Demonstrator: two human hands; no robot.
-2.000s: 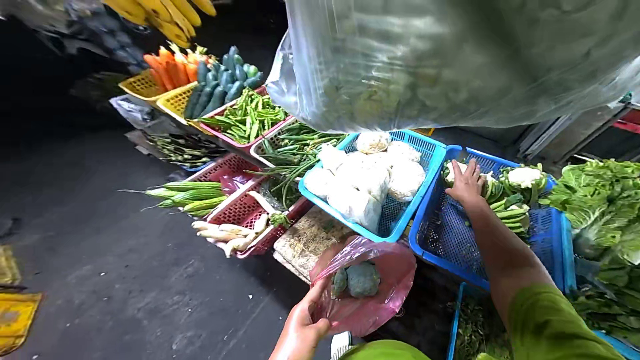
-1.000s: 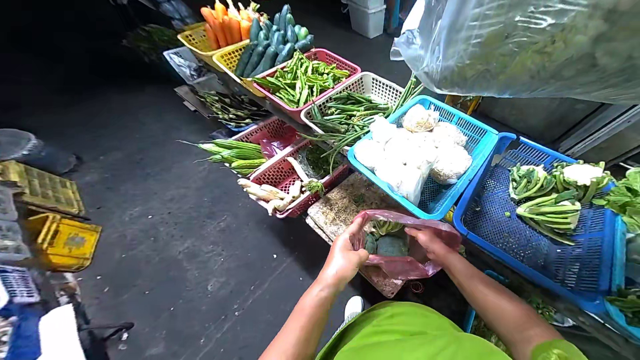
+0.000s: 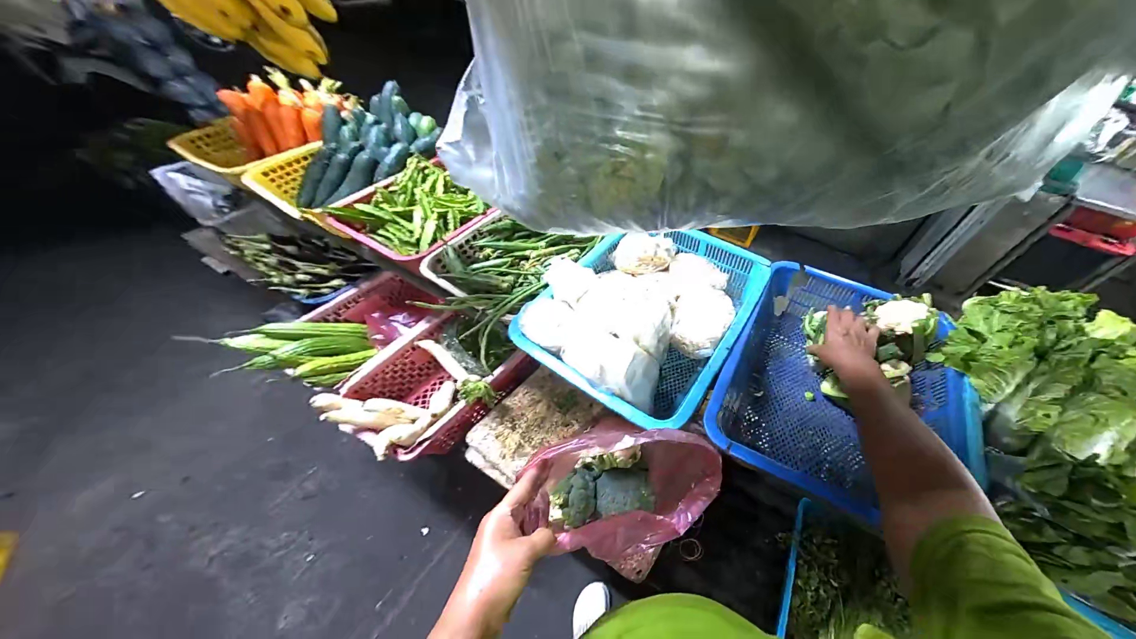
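Observation:
My left hand [image 3: 506,541] grips the rim of a pink plastic bag [image 3: 683,479], which hangs open at the lower middle. Inside it lie heads of broccoli [image 3: 612,495], with something pale and leafy above them. At the right, my right hand [image 3: 848,344] rests over cauliflower in a blue plastic basket [image 3: 781,435]; its fingers are spread on one head, and whether they grip it cannot be told. A white-topped cauliflower [image 3: 901,316] sits just right of the fingers, with leafy green pieces below.
A light-blue basket [image 3: 674,417] holds white-wrapped produce. Beyond are green beans [image 3: 417,209], cucumbers [image 3: 364,146], carrots [image 3: 275,115] and white radishes [image 3: 382,417]. Leafy lettuce [image 3: 1047,382] stands at the right. A large clear plastic bag [image 3: 754,115] hangs low overhead.
My right hand has left the pink bag, where it was a second ago, and moved right to the cauliflower in the blue basket. My left hand still holds the bag. The view has shifted.

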